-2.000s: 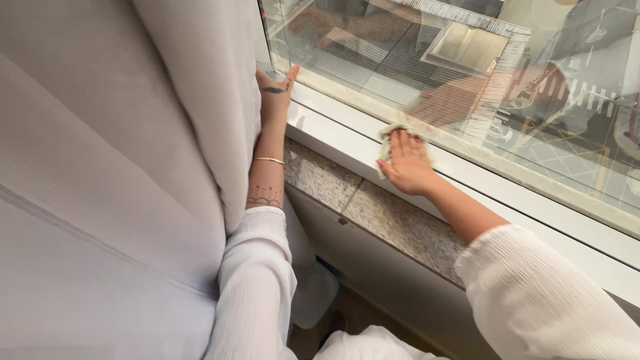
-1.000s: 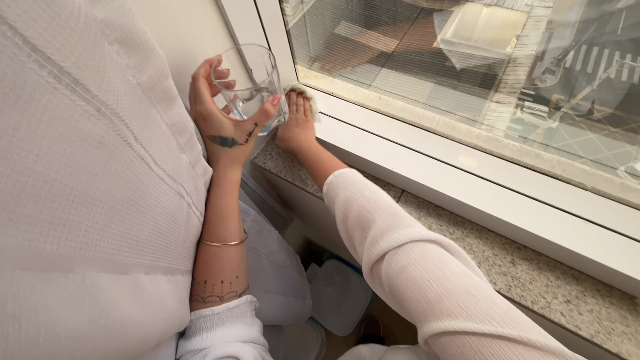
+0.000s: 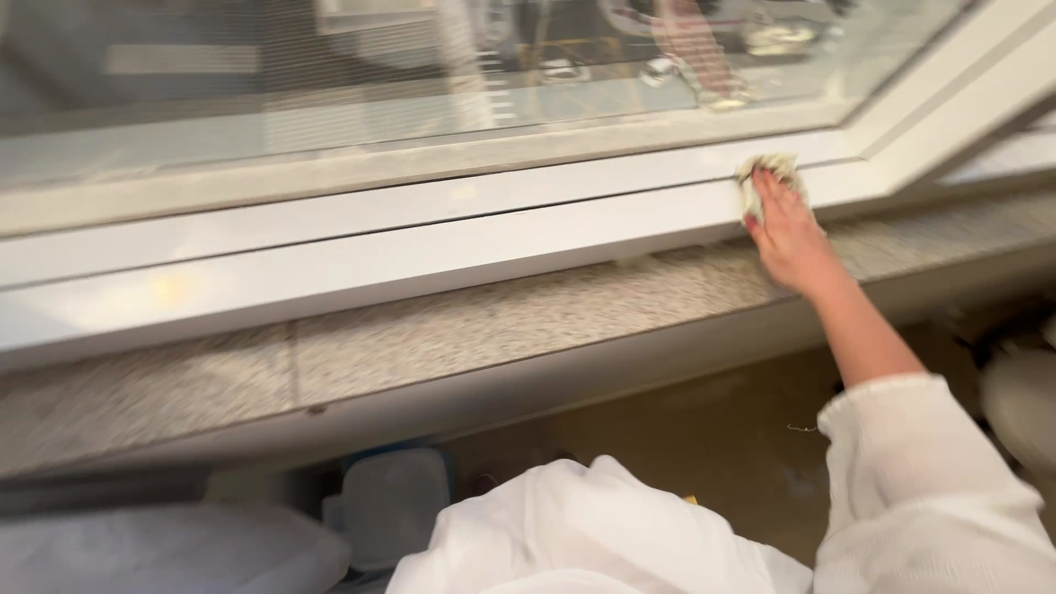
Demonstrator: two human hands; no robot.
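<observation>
My right hand (image 3: 788,239) presses a crumpled pale cloth (image 3: 780,169) onto the white window frame (image 3: 462,239), near the frame's right corner. The fingers lie flat over the cloth, and part of it shows beyond the fingertips. Behind the frame is the window glass (image 3: 330,91), with buildings and a street seen through it and reflections on it. My left hand is out of view, and so is the drinking glass.
A speckled stone sill (image 3: 495,322) runs below the frame. Under it, on the floor, stands a light plastic container (image 3: 396,507). White fabric (image 3: 165,549) lies at the lower left. A pale rounded object (image 3: 1023,404) is at the right edge.
My right hand has moved with the cloth from the frame's left corner to its right end. My left hand, which held a drinking glass, has left the view. The view has swung right.
</observation>
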